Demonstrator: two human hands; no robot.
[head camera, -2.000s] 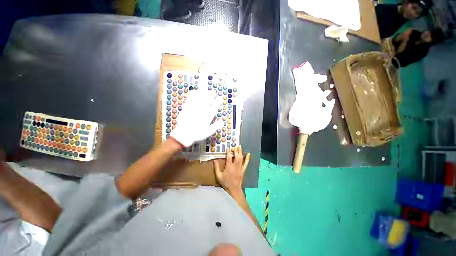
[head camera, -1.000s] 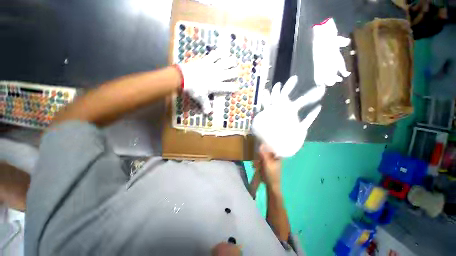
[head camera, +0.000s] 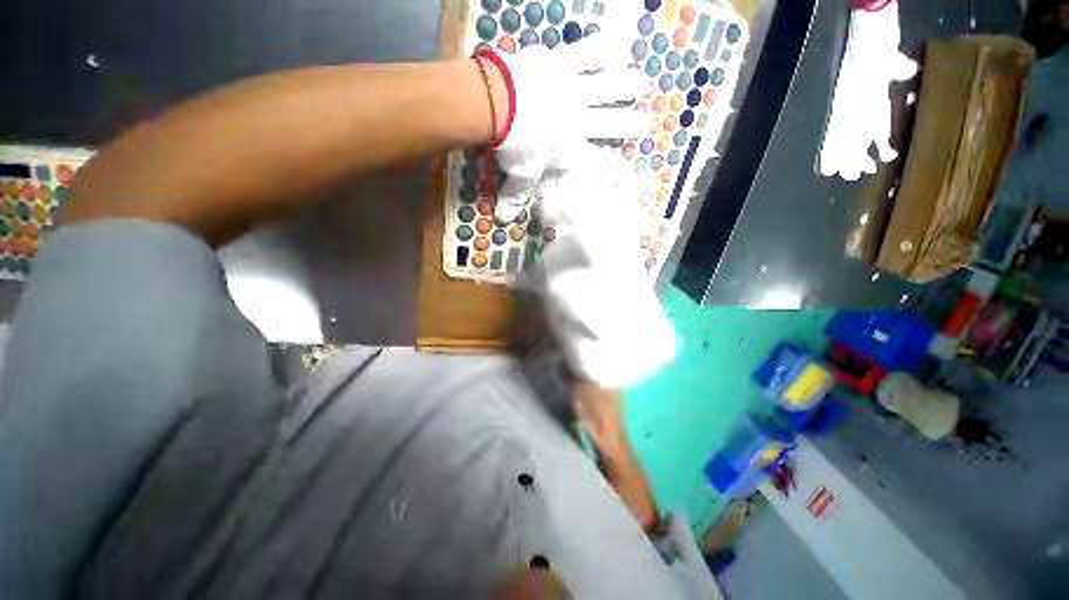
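Observation:
A cream moulded panel with rows of coloured dots (head camera: 692, 100) lies on a brown cardboard sheet (head camera: 463, 314). My left hand (head camera: 574, 100), in a white glove with a red cuff, rests on the panel with its fingers spread. It covers the panel's middle. My right hand (head camera: 596, 404) is bare, blurred and partly hidden. It holds a mallet with a bulky white padded head (head camera: 610, 299). The blurred head is over the panel's lower right part, beside my left hand. The mallet's handle is not clearly visible.
Another dotted panel (head camera: 33, 205) lies at the left edge. A white spare glove (head camera: 862, 100) and a brown cardboard tray (head camera: 967, 152) are on the dark table at right, with small parts near the tray. Blue bins (head camera: 885, 334) are beyond, on the lower right.
My right hand was bare and empty on the panel's near edge, then took the mallet from the right. The mallet has moved left over the panel. The view has shifted closer.

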